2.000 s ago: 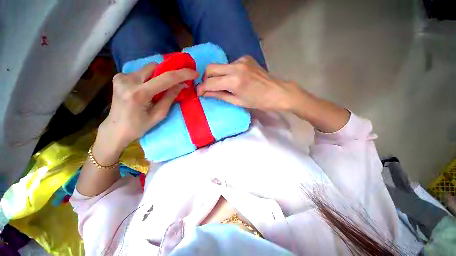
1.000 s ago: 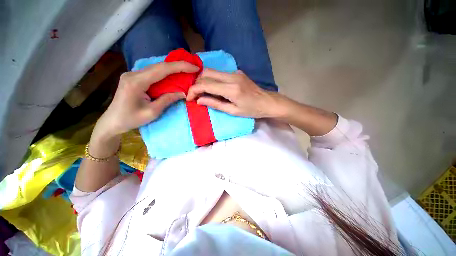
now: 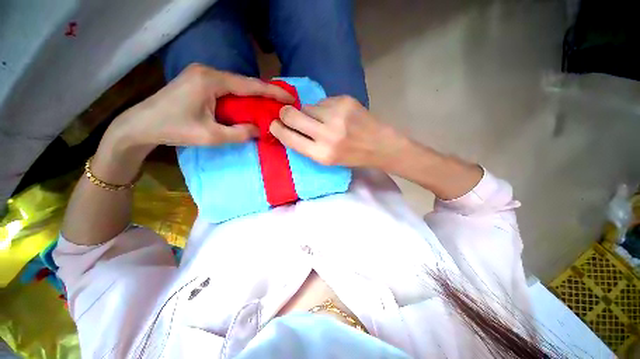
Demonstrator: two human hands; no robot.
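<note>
A light-blue plush gift-box piece (image 3: 224, 175) lies on my lap, with a flat red band (image 3: 278, 172) running down it. A puffy red bow (image 3: 245, 110) sits on the upper part of the band. My left hand (image 3: 189, 109) grips the bow between thumb and fingers from the left. My right hand (image 3: 337, 130) has its fingertips pinched together at the bow's right side, touching it at the band. No needle or thread can be made out at the fingertips.
A white-covered table (image 3: 63, 77) with a small red scrap (image 3: 71, 29) curves along the upper left. A shiny yellow bag (image 3: 158, 200) with blue and red pieces is at the lower left. A yellow plastic crate (image 3: 596, 291) stands on the floor at the lower right.
My left wrist and forearm have swung outward to the left, and the hand lies flatter over the bow. My right fingertips have stayed at the bow, shifting slightly. More of the crate shows.
</note>
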